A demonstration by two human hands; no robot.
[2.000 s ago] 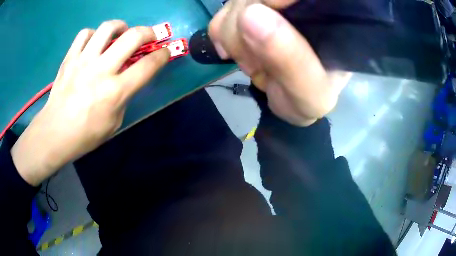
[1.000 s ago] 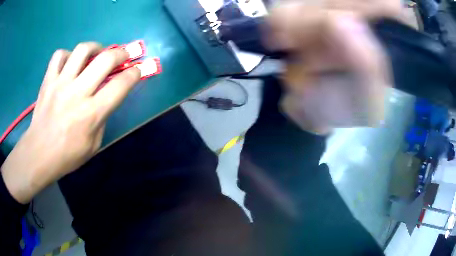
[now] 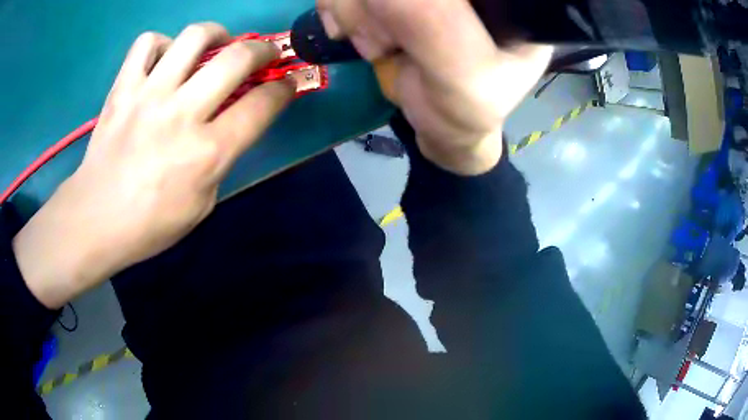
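Observation:
Two red clamp housings lie side by side on the green mat. The nearer housing shows a coppery inset with a small hole. My left hand holds both down, fingers over their rear parts. A red cable trails left from under it. My right hand grips the black electric screwdriver, which runs off the top right. Its black nose is at the farther housing's end and partly covers it. The bit is hidden.
The table edge runs diagonally below my hands. A black inline block on a cord hangs below it. Yellow-black tape marks the grey floor. A brown board and blue items stand at the right.
My right hand has brought the screwdriver back from the feeder on the right to the farther housing; two seconds ago it was at the nearer one. The feeder has left view. My left hand still holds the housings.

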